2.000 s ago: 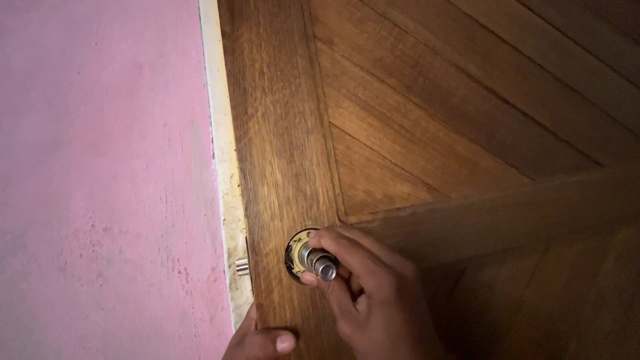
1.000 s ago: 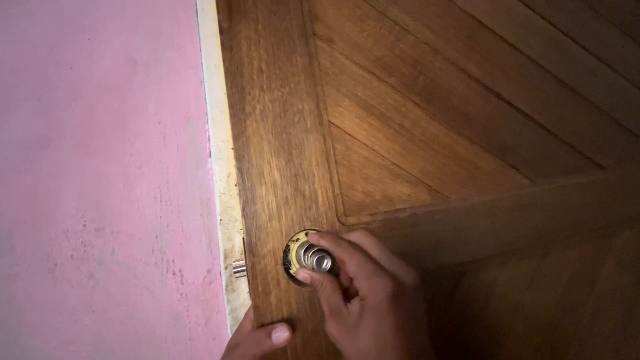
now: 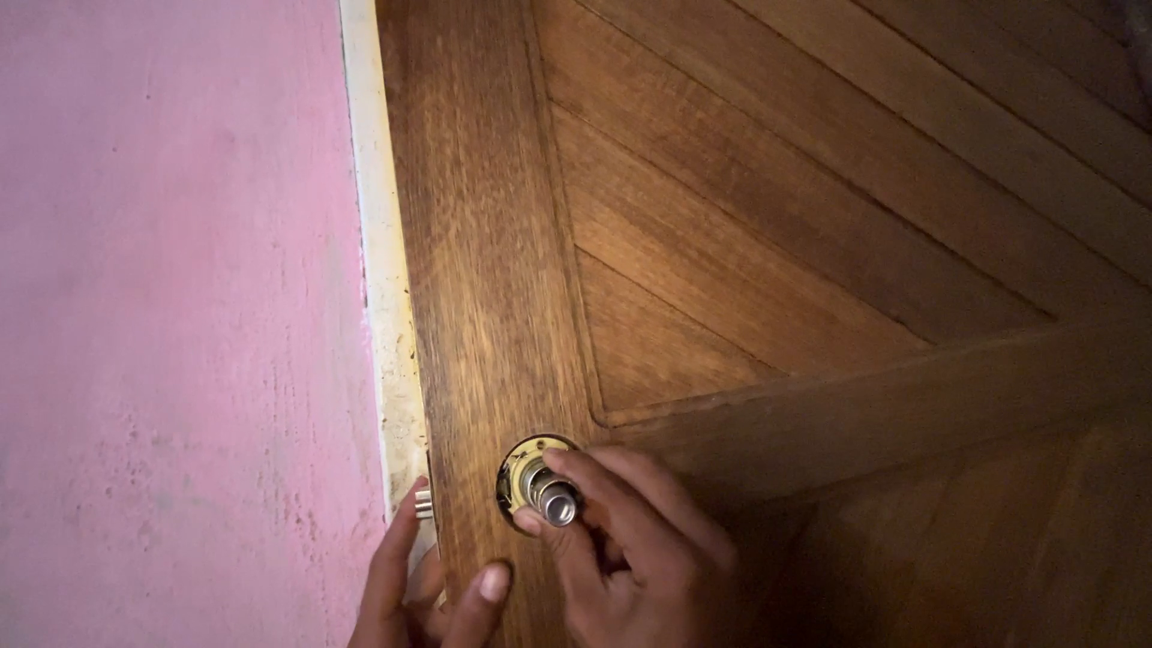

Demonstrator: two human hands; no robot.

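A wooden door [image 3: 477,270] has a round bore near its edge, and a brass-coloured mounting plate [image 3: 525,463] sits in it. From the plate sticks out the silver metal spindle [image 3: 558,506] of a door knob lockset. My right hand [image 3: 643,549] grips this part at its base, thumb below and index finger above. My left hand [image 3: 432,585] is at the door's edge: its thumb rests on the door face, and a fingertip touches the metal latch bolt [image 3: 424,505] that protrudes from the edge. The other left fingers are partly hidden behind the edge.
A cream-painted door frame [image 3: 387,270] runs along the door's left edge, with a pink wall [image 3: 180,270] beyond it. Slanted wooden panels [image 3: 765,198] and a cross rail [image 3: 882,405] make up the door to the right. The lower right is in shadow.
My left hand has come up along the door's edge, and a finger now touches the latch bolt. My right hand stays on the lock part.
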